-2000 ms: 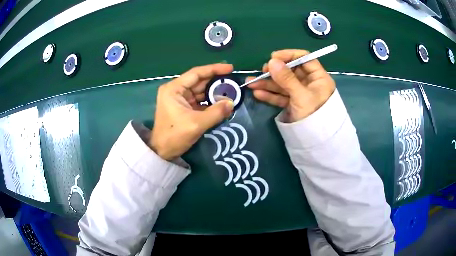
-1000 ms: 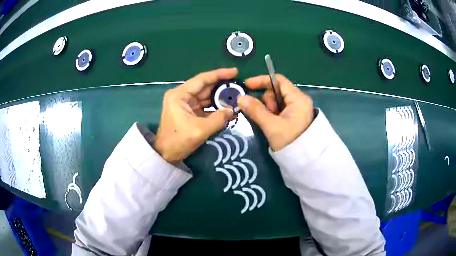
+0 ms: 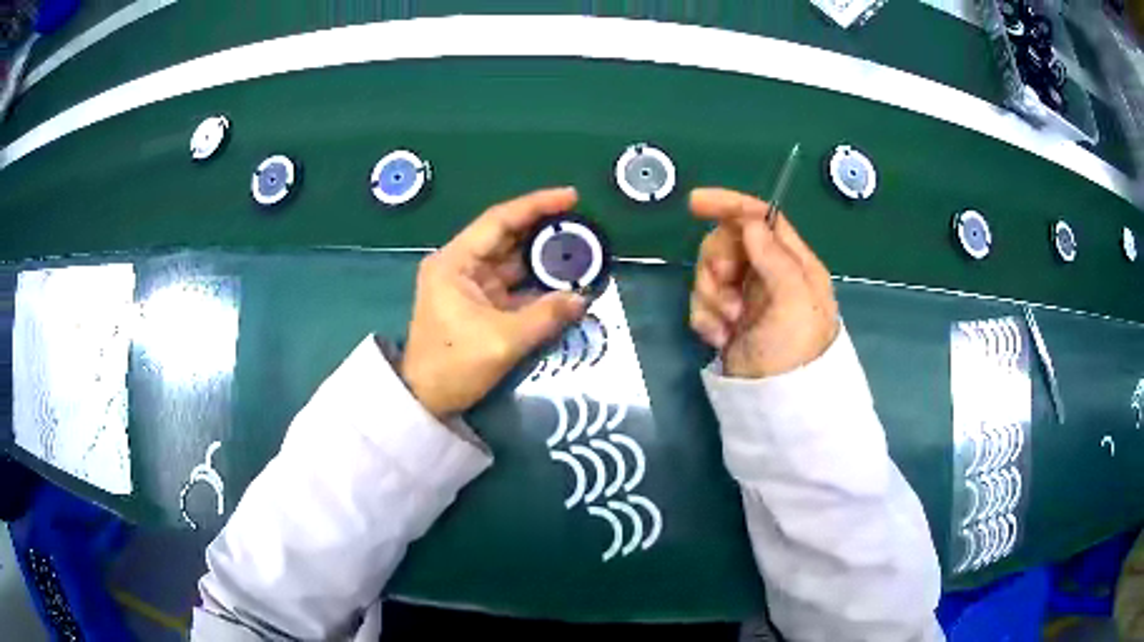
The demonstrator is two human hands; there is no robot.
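My left hand (image 3: 483,301) holds a black-rimmed disc (image 3: 566,256) upright between thumb and fingers, with a white ring around its dark greyish centre. My right hand (image 3: 768,282) is apart from the disc, to its right, and holds slim silver tweezers (image 3: 785,183) pointing up and away. White arc-shaped adhesive pieces (image 3: 600,469) lie in rows on a clear backing sheet (image 3: 624,364) below the disc. The sheet's upper part shines with glare.
Ringed discs (image 3: 645,173) are spaced along the green belt beyond my hands. A second sheet of arcs (image 3: 991,439) and spare tweezers (image 3: 1044,364) lie right. A white sheet (image 3: 73,376) and loose arcs (image 3: 205,484) lie left. A clear bag of black parts (image 3: 1039,63) is far right.
My right hand has moved off the disc to the right, and the tweezers now point up from its fingertips. My left hand keeps the disc. The belt discs appear lower and shifted in view.
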